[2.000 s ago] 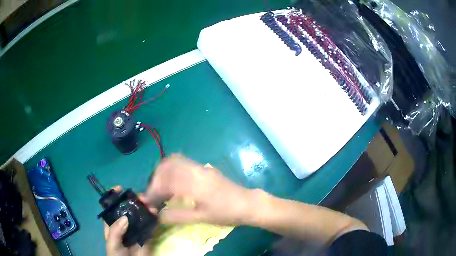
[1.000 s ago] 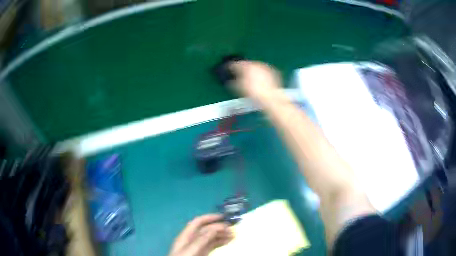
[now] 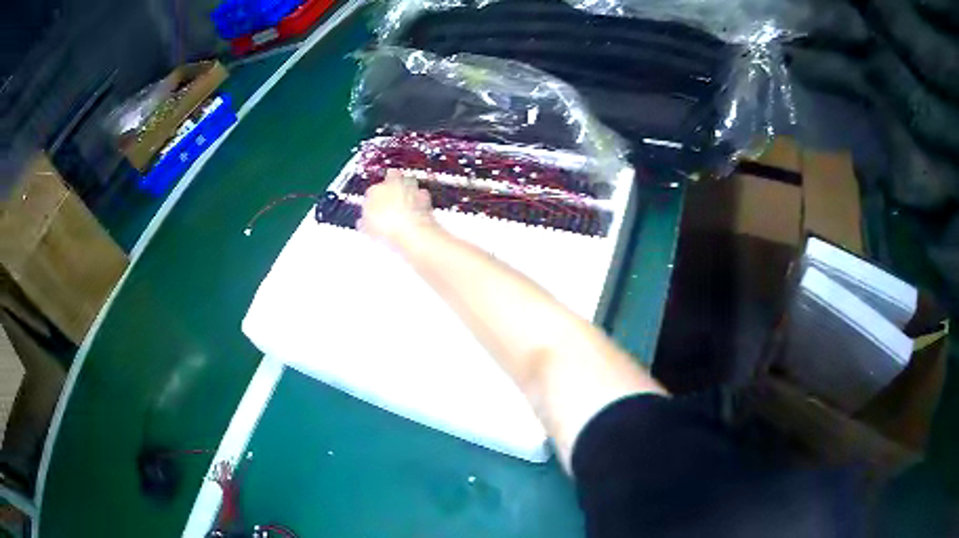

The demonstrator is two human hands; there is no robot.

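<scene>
My right hand (image 3: 394,205) reaches over the white foam tray (image 3: 389,315). Its fingers are bent down among the small dark speakers (image 3: 505,210) and red wires at the tray's far left end. The fingertips are hidden, so I cannot tell whether they grip one. A red lead sticks out left from the dark speakers beside the hand. My left hand is out of the picture. A black assembly (image 3: 158,473) with a trailing wire lies on the green belt at the lower left. More red leads (image 3: 226,494) are cut off at the bottom edge.
Clear plastic wrap (image 3: 494,79) over dark material lies behind the tray. An open carton (image 3: 873,420) with white slabs stands at the right. The pale rail (image 3: 237,431) runs beside the belt (image 3: 210,305). A blue bin (image 3: 189,142) and cartons (image 3: 58,242) are beyond the belt.
The view has swung right. My right hand has left the black assembly on the belt and moved to the speaker rows. My left hand, the phone and the yellow paper have left the picture.
</scene>
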